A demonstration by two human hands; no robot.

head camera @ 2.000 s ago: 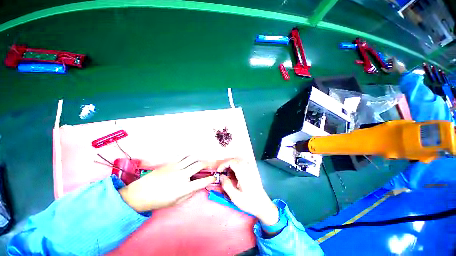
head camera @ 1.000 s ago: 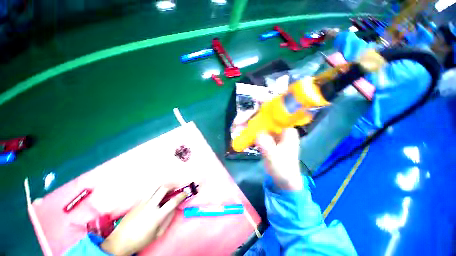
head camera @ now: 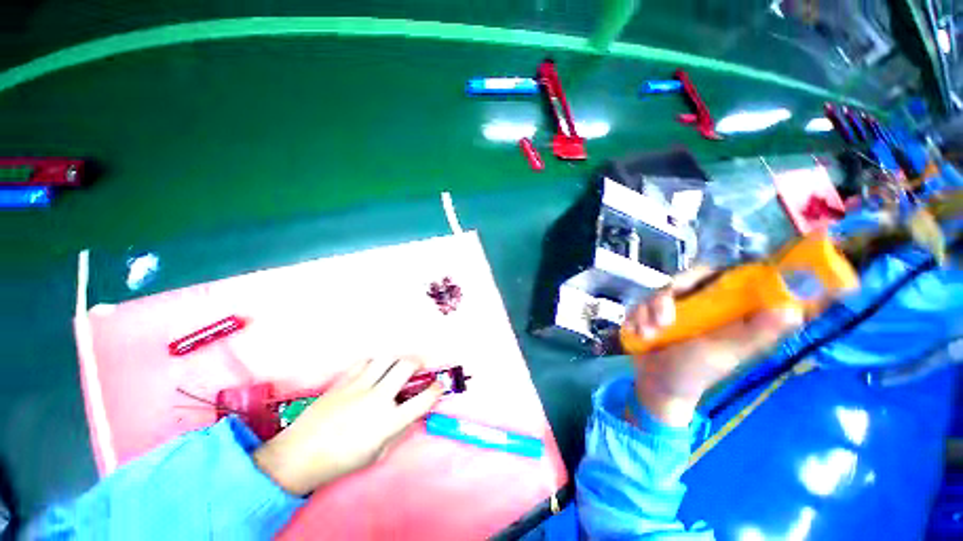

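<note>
My left hand [head camera: 343, 423] lies over the red plastic housing [head camera: 248, 407] on the pink work mat [head camera: 422, 507] and holds it down. A green circuit board and thin wires show at the housing's left end. A small dark fitting [head camera: 456, 380] shows at its right end, past my fingertips. My right hand [head camera: 681, 365] is closed around the orange-yellow electric screwdriver [head camera: 739, 301], its tip end near the front of the automatic screw feeder [head camera: 586, 306]. The tip itself is blurred. A blue battery pack [head camera: 486, 434] lies right of my left hand.
A small red cover [head camera: 206, 335] and a pile of small dark parts [head camera: 445, 295] lie on the mat. Other red housings [head camera: 560, 111] with blue packs lie on the green bench [head camera: 317, 137]. A black parts tray [head camera: 660, 167] is behind the feeder. Blue sleeves [head camera: 908, 306] show at right.
My right hand has left the fitting end of the housing and taken hold of the screwdriver, which now sits lower at the feeder's right. My left hand stays on the housing. The view has swung.
</note>
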